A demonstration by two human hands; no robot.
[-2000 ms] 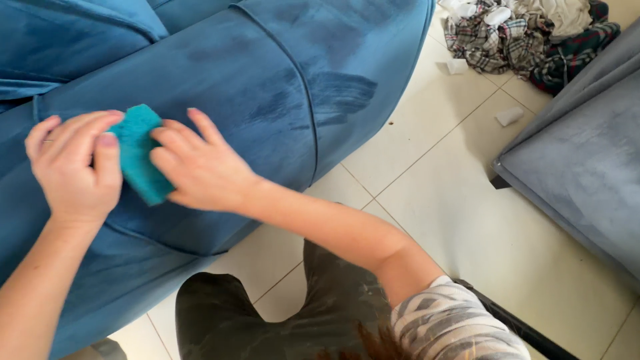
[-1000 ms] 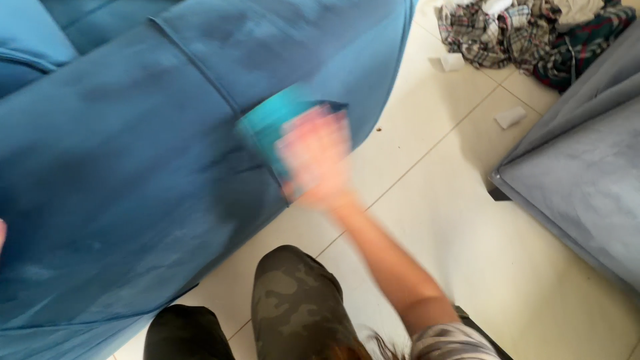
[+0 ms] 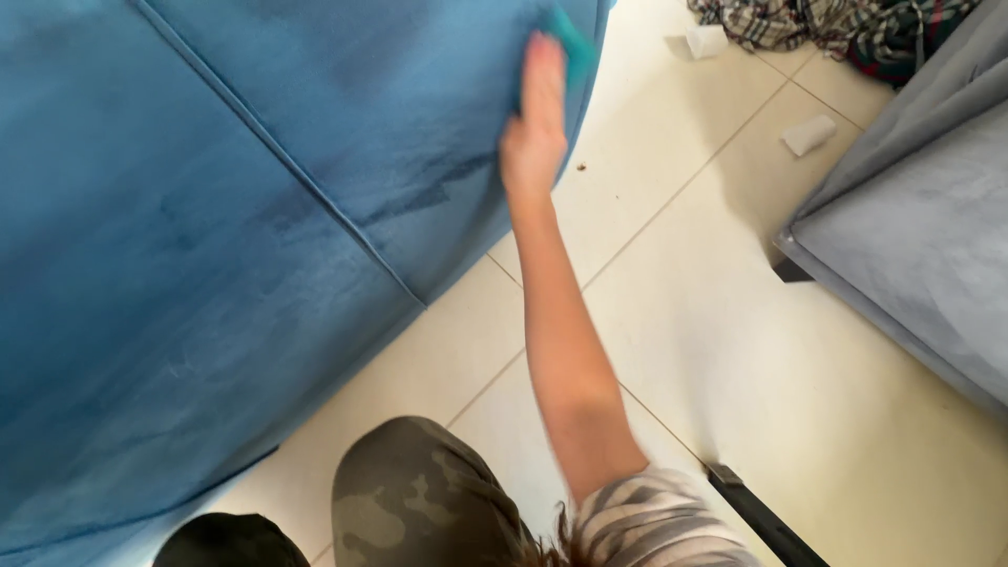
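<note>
My right hand (image 3: 538, 118) reaches up along the blue velvet upholstery (image 3: 236, 260) of what looks like a sofa, close to its right edge. Under its fingers a teal cloth or sponge (image 3: 572, 49) is pressed against the fabric; motion blur hides its exact shape and the grip. Dark, damp-looking streaks mark the fabric below and left of the hand, beside a raised seam. My left hand is out of the picture.
Grey upholstered furniture (image 3: 913, 228) with a black foot stands at the right. Crumpled plaid cloths (image 3: 803, 24) and white pieces (image 3: 809, 135) lie on the tiled floor. A black bar (image 3: 764, 512) is at lower right.
Two seconds ago both hands were at the teal item at the left; my left hand has since left view. My right hand has carried the item rightward, over the seam, to the upholstery's far edge.
</note>
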